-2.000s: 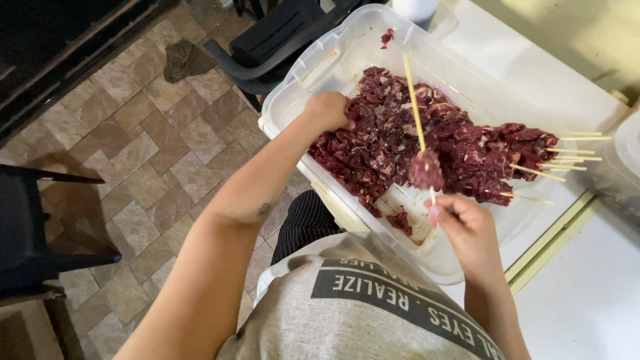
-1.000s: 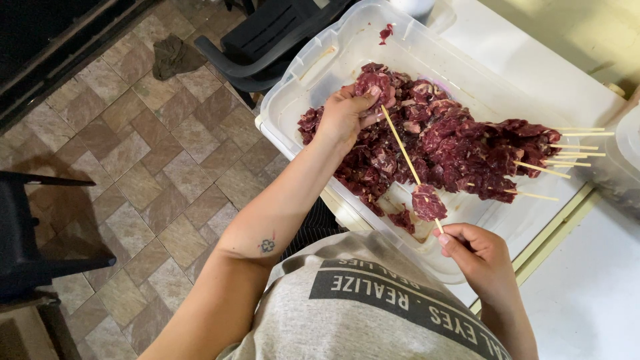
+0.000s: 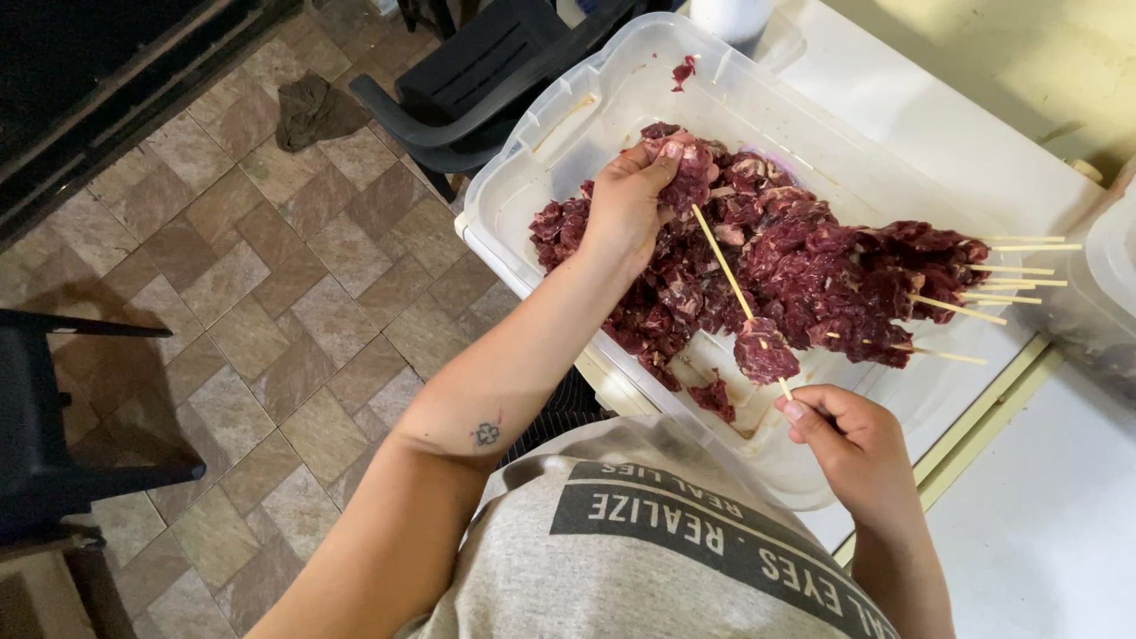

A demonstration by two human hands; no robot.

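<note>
My left hand [image 3: 626, 200] grips a flat piece of raw red meat [image 3: 690, 177] over the pile in a clear plastic tub [image 3: 577, 115]. The tip of a wooden skewer [image 3: 723, 266] touches or nearly touches that piece's lower edge; whether it has gone in I cannot tell. One chunk of meat [image 3: 766, 351] is threaded near the skewer's lower end. My right hand [image 3: 843, 435] pinches that end between thumb and fingers, at the tub's near side. Loose cut meat [image 3: 674, 293] fills the tub's middle. Loaded meat skewers [image 3: 887, 284] lie together at its right, bare ends pointing right.
The tub stands on a white surface [image 3: 914, 98]. A white container [image 3: 732, 18] is behind it, and a clear plastic container [image 3: 1100, 275] stands at the right. Black plastic chairs [image 3: 484, 80] [image 3: 80, 426] stand on the tiled floor, where a dark cloth [image 3: 315, 111] lies.
My left hand has come up from the meat pile with a piece in its fingers. The skewer in my right hand has tilted so its tip is at that piece.
</note>
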